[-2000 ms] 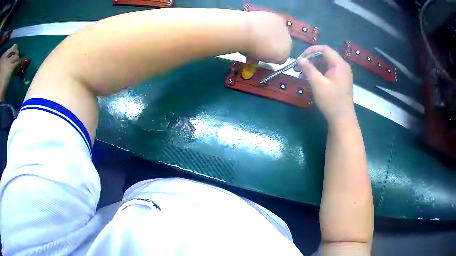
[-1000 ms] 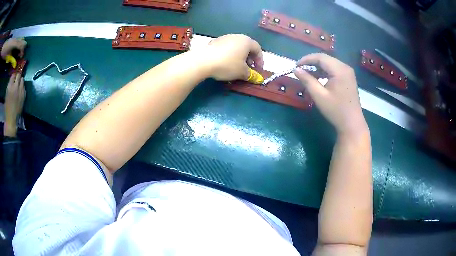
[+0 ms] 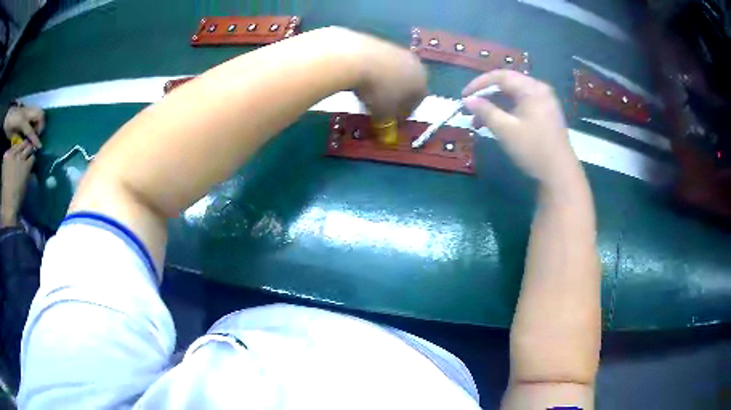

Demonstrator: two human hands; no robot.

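Observation:
A red-brown fixture (image 3: 401, 158) with small square seats lies on the green belt in front of me. My left hand (image 3: 394, 84) is blurred above it, with a yellow finger cot (image 3: 386, 133) pointing down at the fixture's middle. Whether its fingertips hold a part cannot be seen. My right hand (image 3: 521, 116) holds a thin pale strip (image 3: 439, 124) between thumb and fingers. The strip slants down to the left, its lower end at the fixture, right of the finger cot.
Other fixtures lie on the belt (image 3: 353, 272): at the upper left (image 3: 244, 30), beyond my hands (image 3: 469, 50) and at the right (image 3: 611, 94). Another is mostly hidden by my left arm. A bent spare strip (image 3: 72, 152) and another person's hands (image 3: 18, 148) are at the left.
My left elbow and forearm have risen, covering part of the spare strip and a fixture. The fixture before me appears further left. The right hand still holds the strip.

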